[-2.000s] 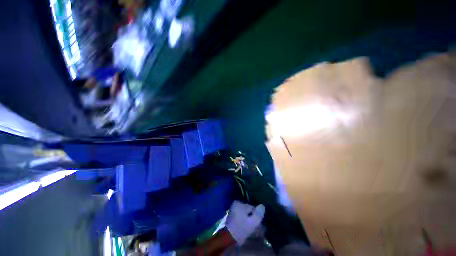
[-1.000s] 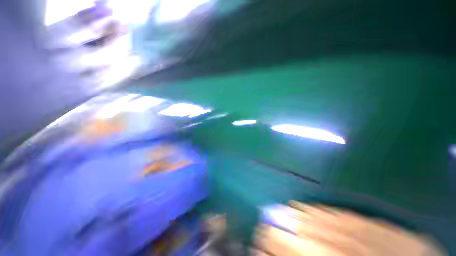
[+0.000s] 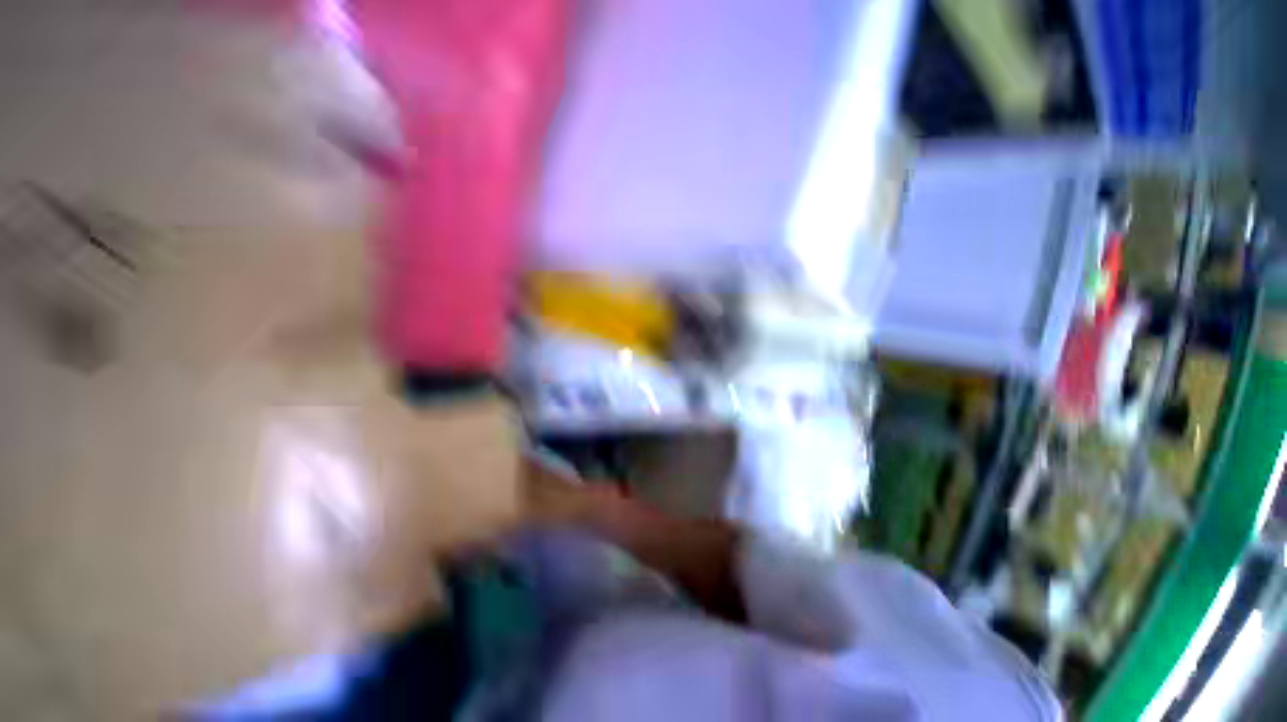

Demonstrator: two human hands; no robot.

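Brown cardboard blanks fill the left side of the head view, strongly blurred, with a pale shine on the lower part. A thin dark strip lies on them. A bare forearm, which looks like my right, reaches left from a pale sleeve. My right hand is at the right edge of the brown cardboard; its fingers blur into it and its grip cannot be told. My left hand is not in view.
Bright red sheets stand beside the brown ones. A pale lavender surface, a yellow item and white clutter lie beyond. A white panel, shelving and green floor show at right.
The view has swung far to the right. The blue boxes and the gloved hand have left the picture; the brown blanks now lie at left, and red sheets and a bare forearm show.
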